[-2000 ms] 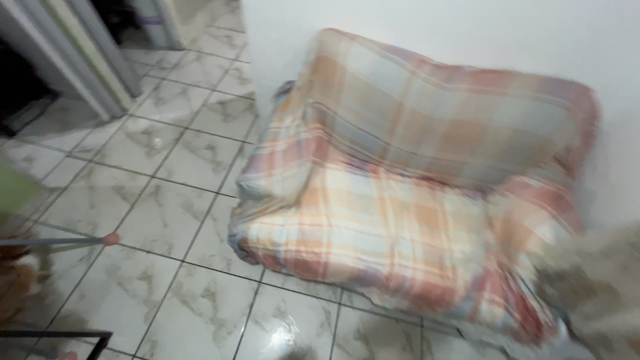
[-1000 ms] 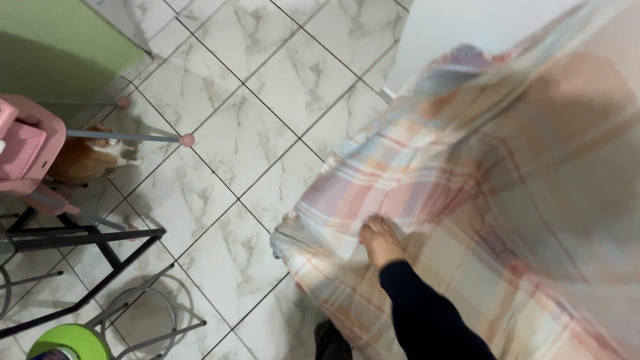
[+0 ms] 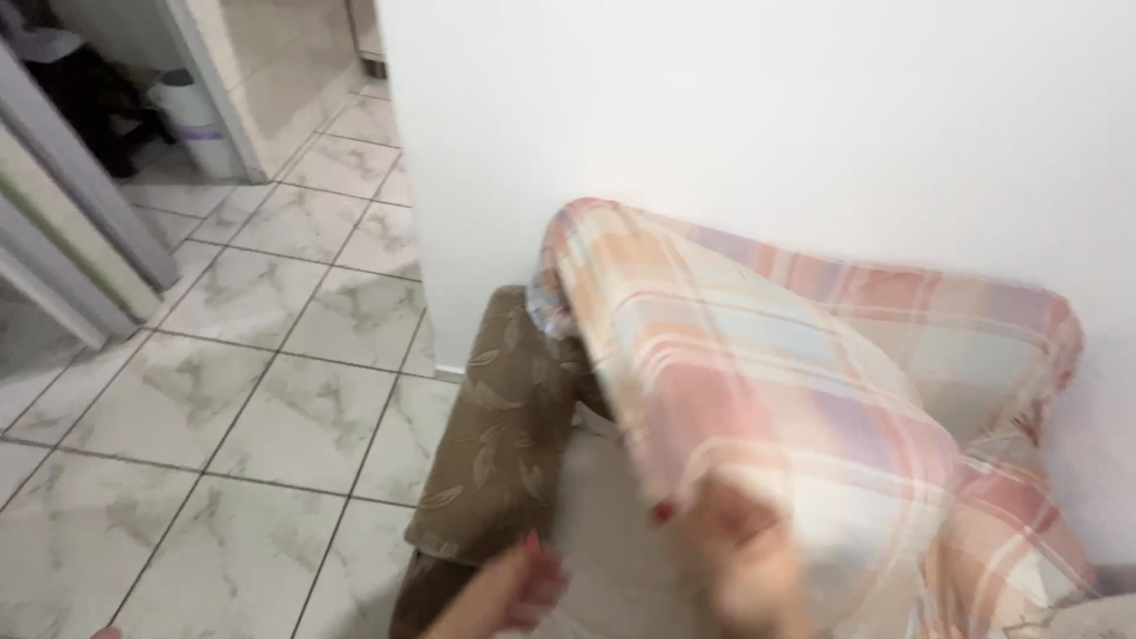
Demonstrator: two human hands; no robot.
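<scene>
A plaid sofa cover (image 3: 772, 355) in pink, orange and pale blue is lifted off the left part of a sofa. Its brown leaf-patterned armrest (image 3: 497, 417) and a pale seat (image 3: 612, 524) are uncovered. My right hand (image 3: 737, 541), blurred, grips the raised cover near its lower left edge. My left hand (image 3: 515, 590) is at the bottom, over the border between armrest and seat, fingers apart, and holds nothing that shows. The cover still lies over the backrest and the right side.
A white wall (image 3: 754, 115) stands behind the sofa. Marbled floor tiles (image 3: 204, 399) run along the left to a door frame (image 3: 115, 213). Beyond it is a white container (image 3: 195, 124) with a purple band. A light fabric edge shows at the bottom right.
The cover, draped over the sofa's left armrest in the earlier frames, has been pulled up, exposing the brown armrest. Both hands now show; one hand lay on the cover before. The view has swung.
</scene>
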